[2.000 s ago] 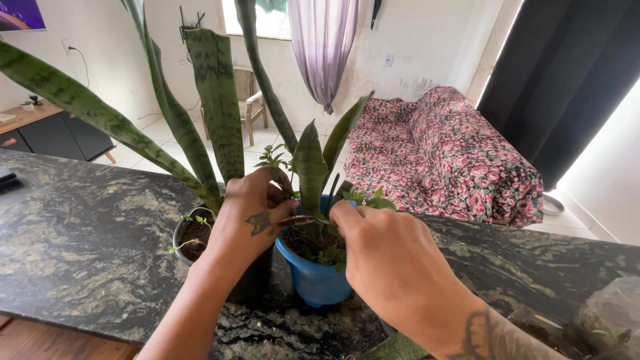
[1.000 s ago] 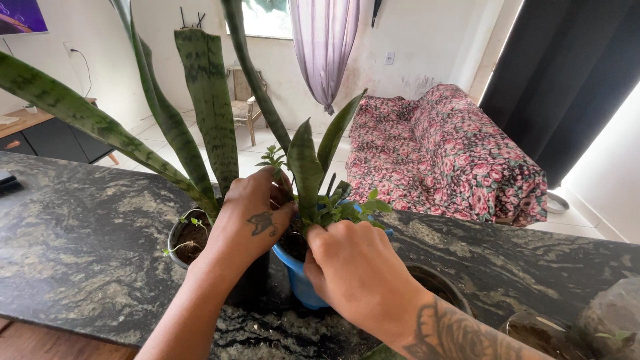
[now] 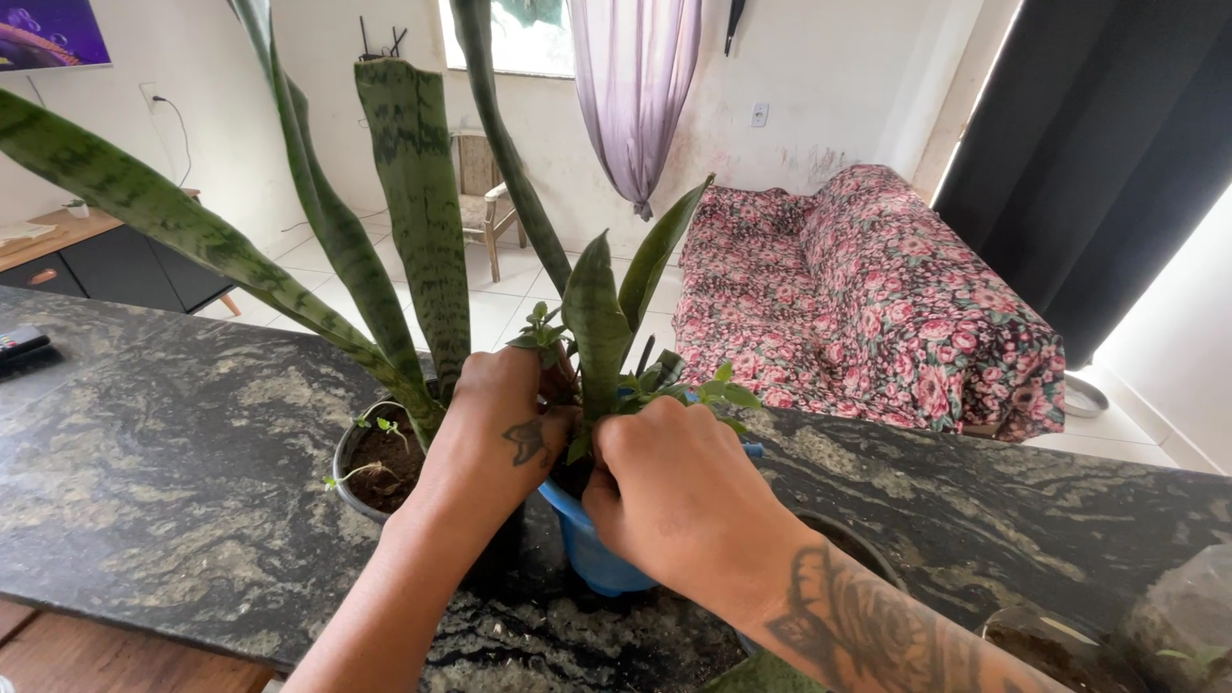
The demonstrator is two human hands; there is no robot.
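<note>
A blue plastic pot (image 3: 592,549) stands on the dark stone counter, holding a small snake plant (image 3: 595,322) and leafy green sprigs (image 3: 724,390). My left hand (image 3: 505,414) reaches in at the pot's left side, its fingertips mostly hidden among the stems. At the base of the snake plant is my right hand (image 3: 674,481), fingers curled in over the rim; what they pinch is hidden. Left of the blue pot, partly behind my left forearm, a black pot (image 3: 348,481) holds soil, thin seedlings and tall snake plant leaves (image 3: 414,192).
The stone counter (image 3: 192,462) spans the view. Another dark pot (image 3: 852,544) is partly behind my right forearm. A container of soil (image 3: 1049,650) and a cloudy plastic bag (image 3: 1189,606) lie at the lower right. A remote control (image 3: 21,342) lies at the far left.
My right hand has shifted from the right side of the blue pot to its front, covering more of the pot. My left hand stays near the same place among the stems.
</note>
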